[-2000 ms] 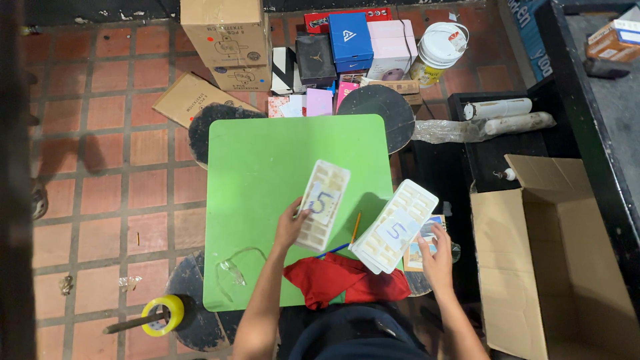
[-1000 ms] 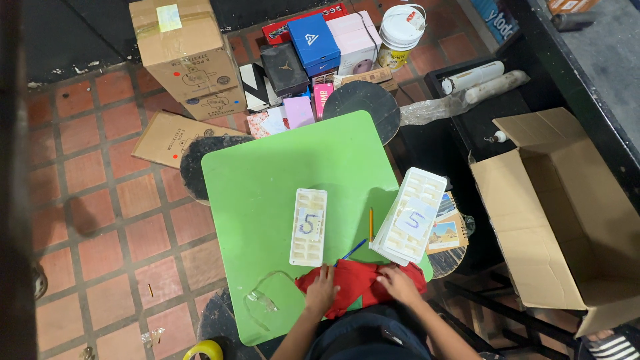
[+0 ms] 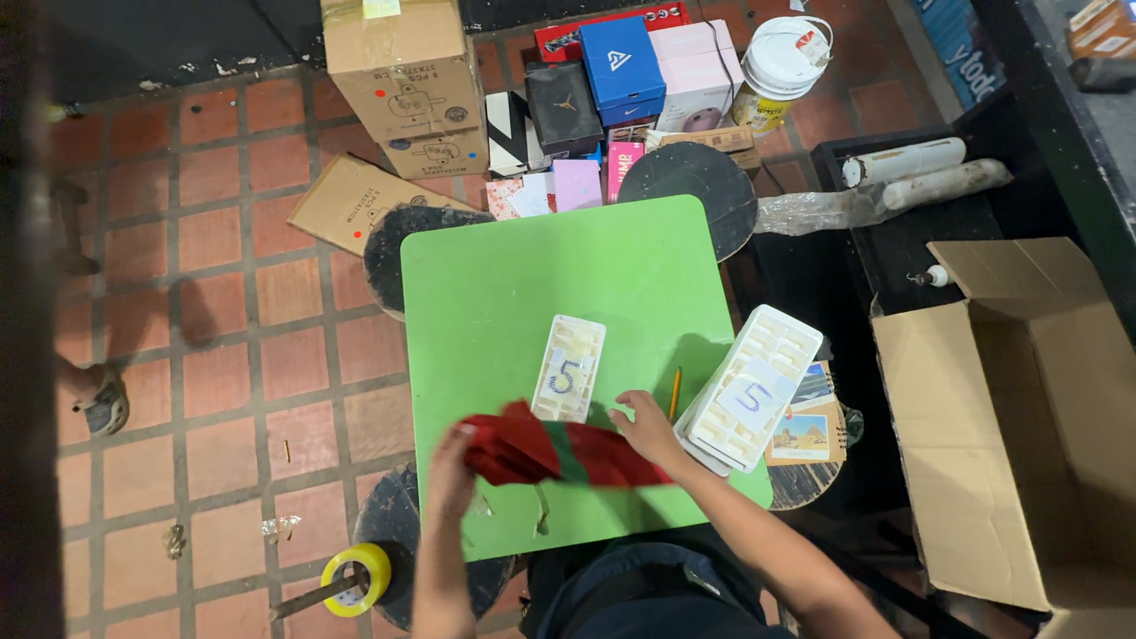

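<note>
A red cloth with a green band [image 3: 524, 453] hangs, blurred, over the near part of the green table [image 3: 550, 266]. My left hand [image 3: 453, 466] grips its left end. My right hand [image 3: 652, 430] is above the cloth's right part, fingers apart, holding nothing visible. Just beyond the cloth lies a white plastic ice cube tray [image 3: 577, 342] with a paper marked 5. To the right of my right hand, a stack of similar trays [image 3: 781, 342] rests at the table's right edge, its top one also marked 5. A yellow pencil [image 3: 676, 390] lies between my right hand and the stack.
Round black stools [image 3: 688, 191] surround the table. A roll of yellow tape [image 3: 377, 568] sits at the lower left. Shoe boxes [image 3: 621, 67], cartons [image 3: 399, 80] and a white bucket [image 3: 785, 58] stand beyond. An open cardboard box [image 3: 950, 444] is at right; a person's foot [image 3: 106, 404] shows at left.
The red cloth, lying at the table's near edge a second ago, is now raised in my left hand. Two seconds ago my left hand held the single tray, which now lies on the table.
</note>
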